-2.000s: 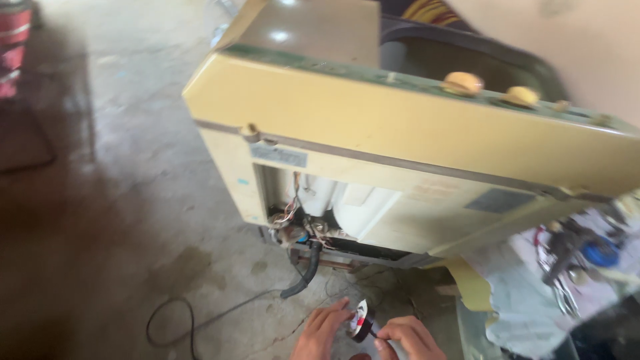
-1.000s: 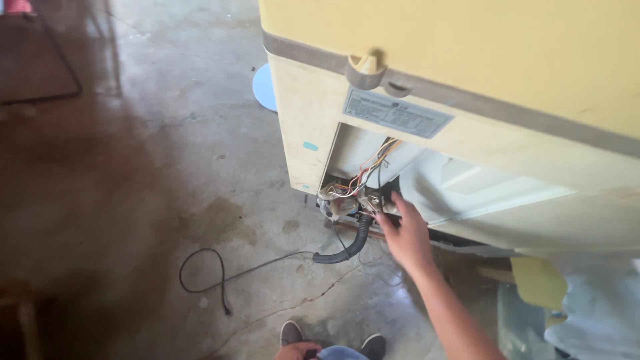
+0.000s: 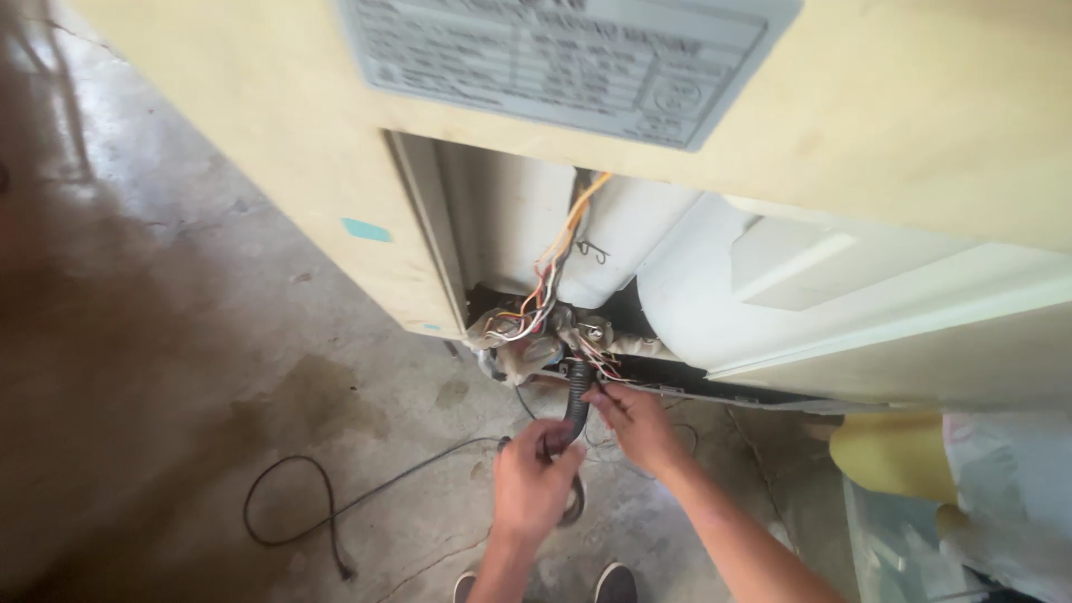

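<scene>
The open back of a cream washing machine [image 3: 318, 184] shows a bundle of coloured wires [image 3: 548, 268] running down to plastic-wrapped parts [image 3: 523, 356] at its lower edge. A black corrugated drain hose [image 3: 578, 389] comes out there and bends downward. My left hand [image 3: 536, 473] is closed around something dark beside the hose's lower part; the hose or a roll of black tape, I cannot tell which. Just right of the hose, the fingertips of my right hand [image 3: 628, 423] pinch a thin dark strand near loose wire ends [image 3: 599, 360].
A black power cord [image 3: 331, 511] lies looped on the concrete floor [image 3: 209, 435] at the left. My shoes [image 3: 615, 582] are at the bottom edge. A clear plastic container [image 3: 888, 536], a yellow piece [image 3: 892, 456] and a pale plastic bag [image 3: 1005, 494] stand at the lower right.
The view has moved closer to the machine's open back. My left hand has come up to the hose from near my feet. My right hand is now beside the hose, below the wires.
</scene>
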